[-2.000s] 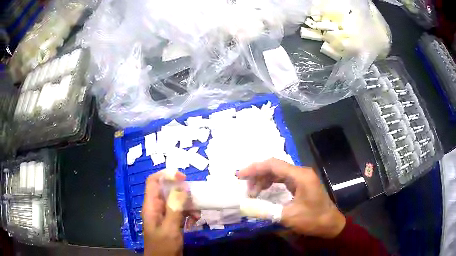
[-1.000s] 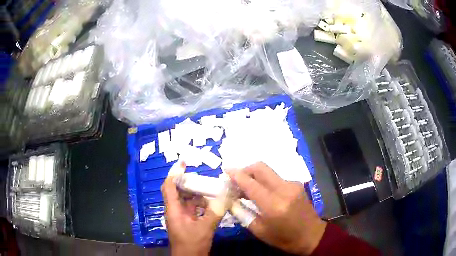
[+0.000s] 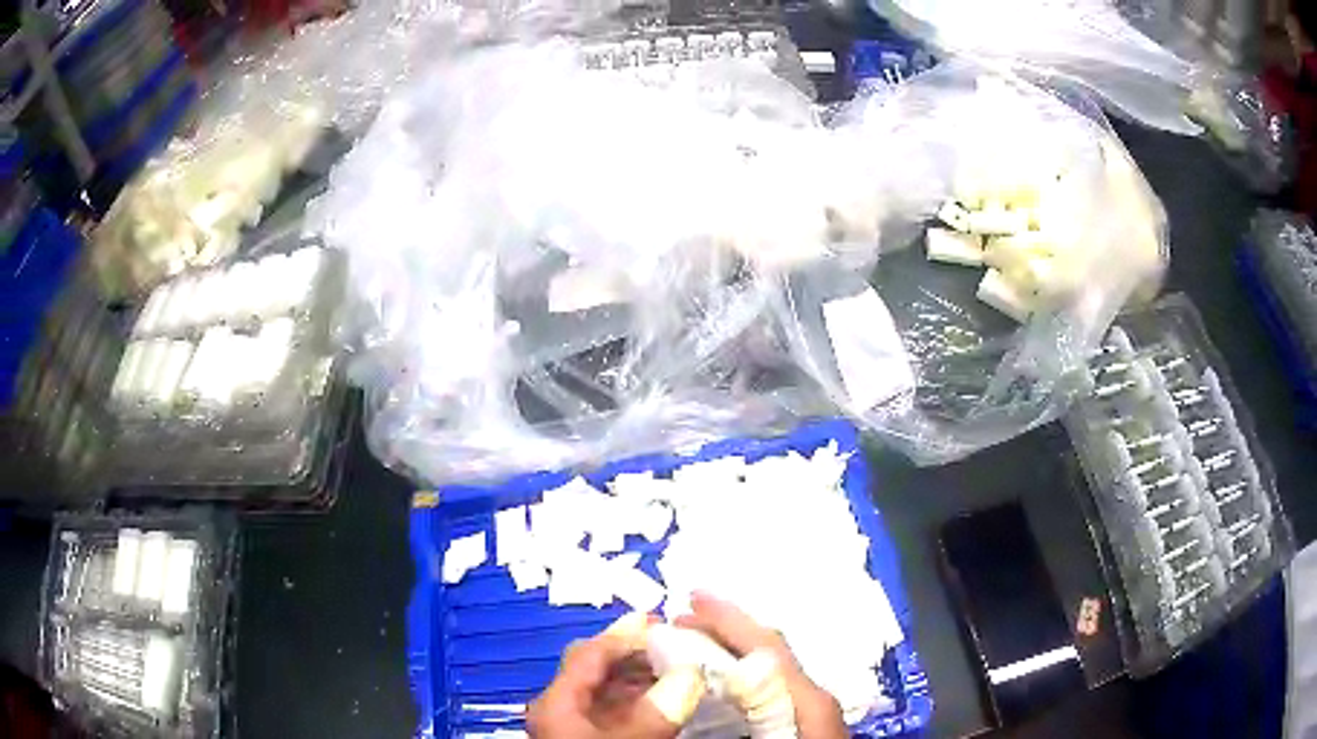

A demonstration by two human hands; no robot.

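Observation:
My left hand (image 3: 600, 690) and my right hand (image 3: 773, 679) are close together over the front of the blue tray (image 3: 422, 635), at the bottom edge of the picture. Some fingers carry cream-white coverings. A white piece (image 3: 686, 650) shows between the fingertips of both hands; it is blurred and mostly hidden, so its exact shape cannot be told. Loose flat white pieces (image 3: 585, 541) lie in the tray, heaped on its right side.
Crumpled clear bags (image 3: 578, 188) lie behind the tray, with cream pieces (image 3: 1011, 238) at right. Clear blister trays stand at left (image 3: 217, 361), lower left (image 3: 145, 621) and right (image 3: 1177, 491). A black glossy slab (image 3: 1004, 592) lies right of the tray.
The whole view has shifted, so the bench things sit lower in the picture. The hands have drawn closer together, and the white tube seen between them before is now mostly covered.

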